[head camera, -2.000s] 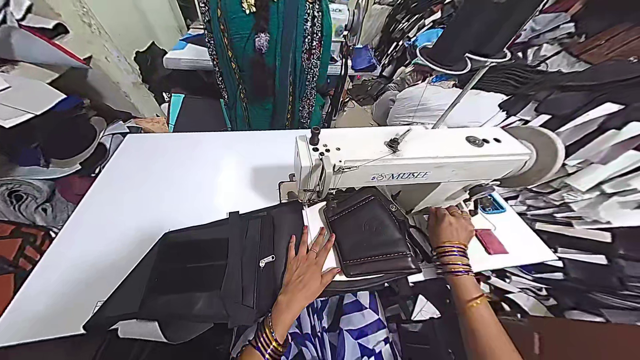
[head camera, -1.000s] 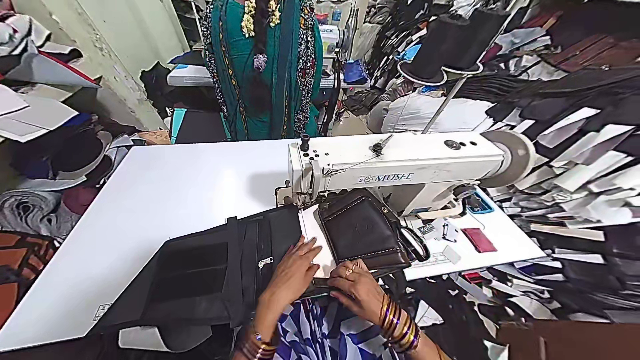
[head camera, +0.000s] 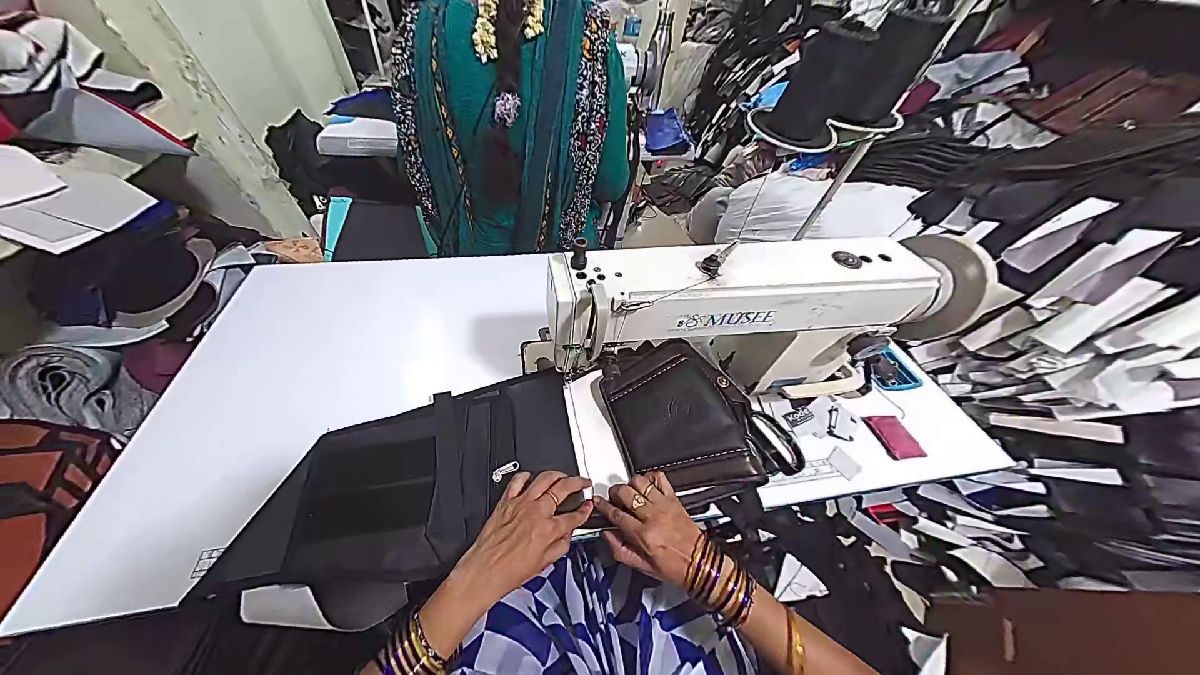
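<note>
A black fabric bag panel (head camera: 375, 487) with a zipper pull (head camera: 505, 471) lies left of the needle of a white sewing machine (head camera: 750, 291). Beside it, a white strip (head camera: 597, 431) runs from the presser foot toward me. A dark brown leather piece with pale stitching (head camera: 684, 412) rests right of the strip, under the machine arm. My left hand (head camera: 530, 525) presses on the near end of the strip and the black panel's edge. My right hand (head camera: 652, 520) pinches the near edge of the strip beside the leather, its fingertips close to the left hand's.
On the machine table (head camera: 375, 309), a maroon pouch (head camera: 895, 437), small items and a blue tray (head camera: 897, 368) lie at the right. Black thread cones (head camera: 816, 80) stand behind. A person in green (head camera: 516, 141) is beyond the table. Scrap piles (head camera: 1078, 328) crowd the right side.
My right hand has moved from beneath the machine arm to the near edge of the work, beside my left hand. The left hand has shifted toward me along the strip.
</note>
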